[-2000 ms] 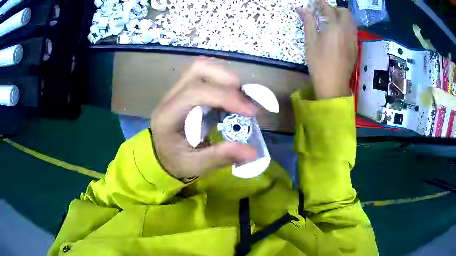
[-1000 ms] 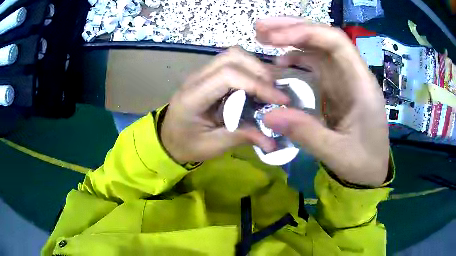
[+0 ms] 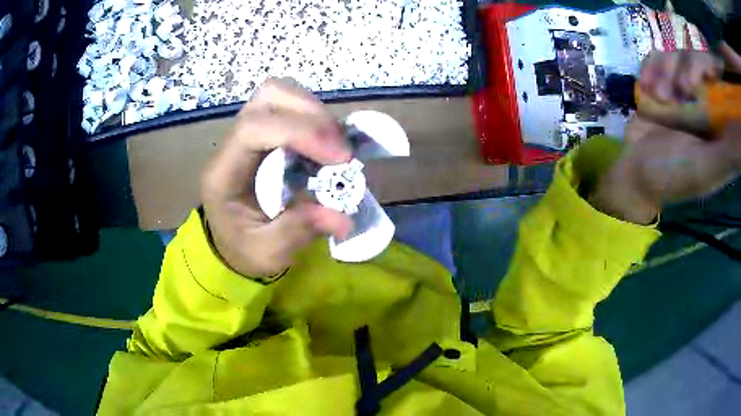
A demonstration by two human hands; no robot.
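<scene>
My left hand (image 3: 260,179) holds the white folding tripod base by its round hub (image 3: 340,186), which faces up and has a dark centre hole. Three white curved legs stand spread around the hub, one leg (image 3: 362,236) at the lower right. The fingers cover part of the hub's left side. My right hand (image 3: 662,146), blurred, is closed around the orange electric screwdriver (image 3: 721,106) at the right. Its black nose (image 3: 621,91) points left, over the screw feeder. The driver's rear end is cut off by the frame edge.
The parts tray (image 3: 284,104) holds small white parts, with larger white plastic parts (image 3: 122,65) at its left end. A tan strip (image 3: 439,154) lies before it. The screw feeder (image 3: 528,89) on its red base stands right of the tray. The black foam rack (image 3: 49,162) is at the left.
My right hand has left the tripod base and moved right, and now grips the orange screwdriver. The hub has a flat white face now. The view has turned right.
</scene>
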